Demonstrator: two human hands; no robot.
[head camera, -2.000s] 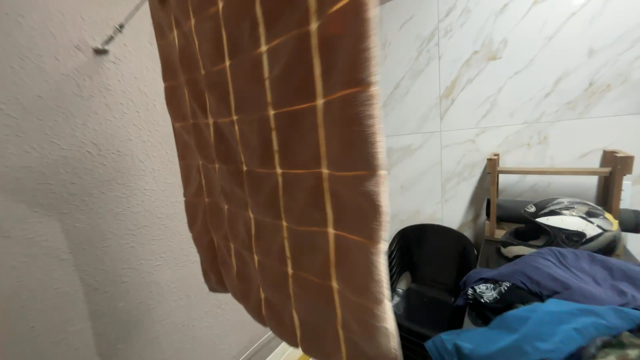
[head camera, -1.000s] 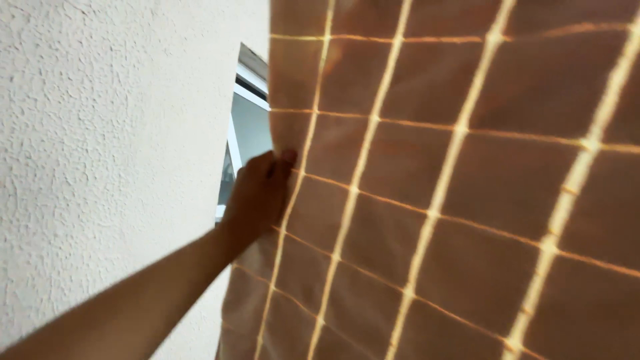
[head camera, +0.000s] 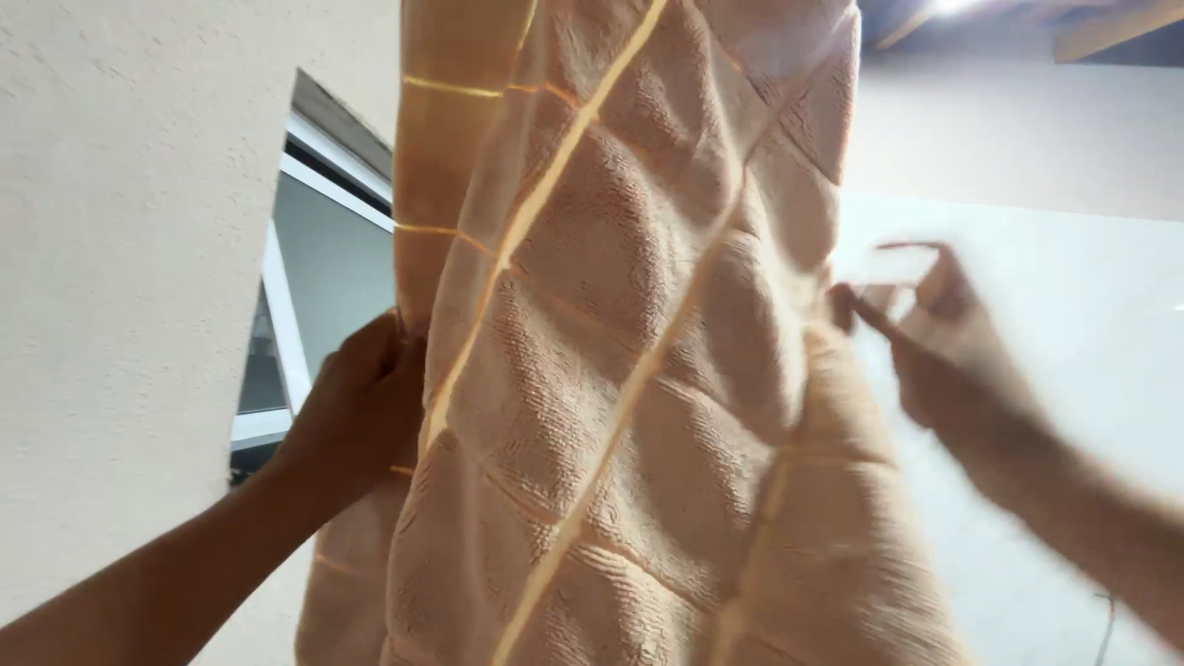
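A brown cloth (head camera: 629, 324) with a grid of pale lines, like a towel or blanket, hangs in front of me and fills the middle of the view. It is folded over on itself, with ripples across its textured face. My left hand (head camera: 370, 388) grips its left edge, fingertips partly hidden by the cloth. At the right edge is my right hand (head camera: 934, 333), blurred, with the thumb and a finger at the cloth's border and other fingers spread. Whether it pinches the cloth is hard to tell.
A rough plastered wall (head camera: 139, 277) stands on the left, with a tilted white-framed window (head camera: 324, 268) beside the cloth. Behind my right hand is a pale smooth wall (head camera: 1064, 305). Wooden beams (head camera: 1119, 32) show at the upper right.
My right hand has come into view at the cloth's right edge. The cloth, spread flatter a second ago, is now folded and rippled. My left hand still holds the left edge.
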